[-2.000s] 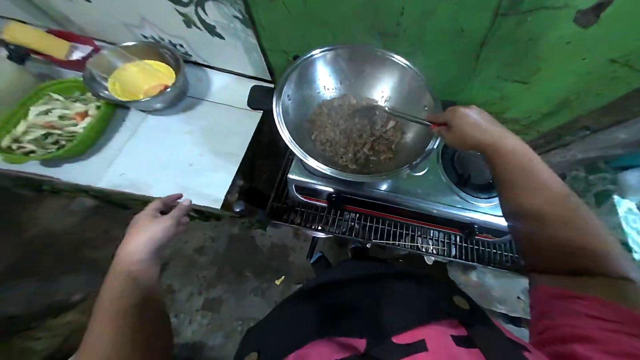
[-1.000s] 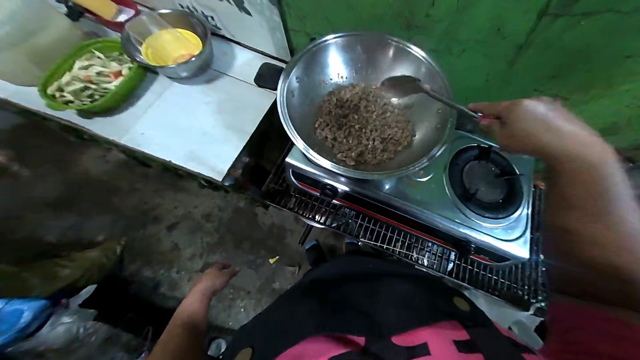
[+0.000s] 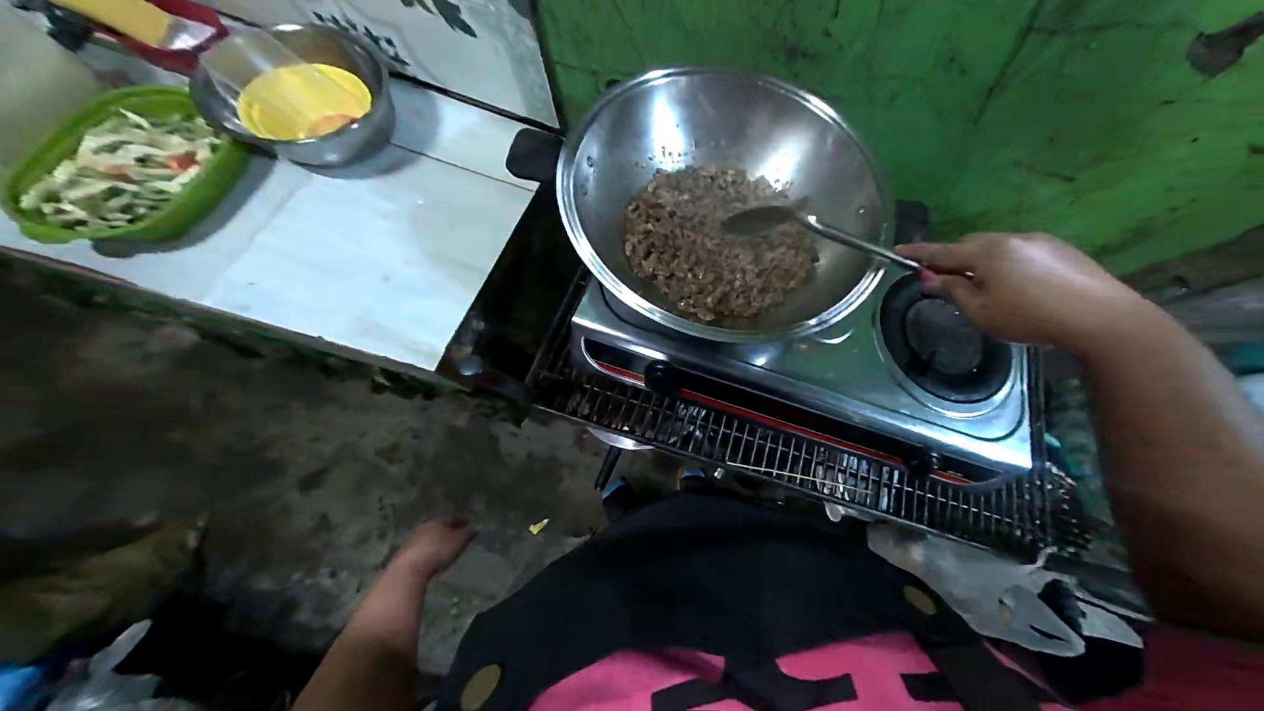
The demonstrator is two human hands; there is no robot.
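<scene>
My right hand [image 3: 1007, 281] is closed on the handle end of a metal spoon [image 3: 839, 235], whose bowl lies over the browned ground meat [image 3: 721, 247]. The meat sits in the bottom of a large stainless steel wok [image 3: 691, 109], which stands on the left burner of a two-burner gas stove [image 3: 790, 380]. Low on the left, my left hand [image 3: 434, 546] hangs over the floor and touches nothing that shows; its fingers are blurred and partly hidden, so their pose is unclear.
On the white tiled counter [image 3: 365, 267] at left are a green plastic basket [image 3: 193, 202] of sliced vegetables and a steel bowl [image 3: 365, 138] with a yellow container [image 3: 306, 99]. The bare right burner [image 3: 945, 336] is beside the wok. A green wall [image 3: 1106, 118] rises behind.
My left hand has dropped from near the counter's edge to low over the floor. The spoon's bowl has moved from the wok's upper right side down over the meat.
</scene>
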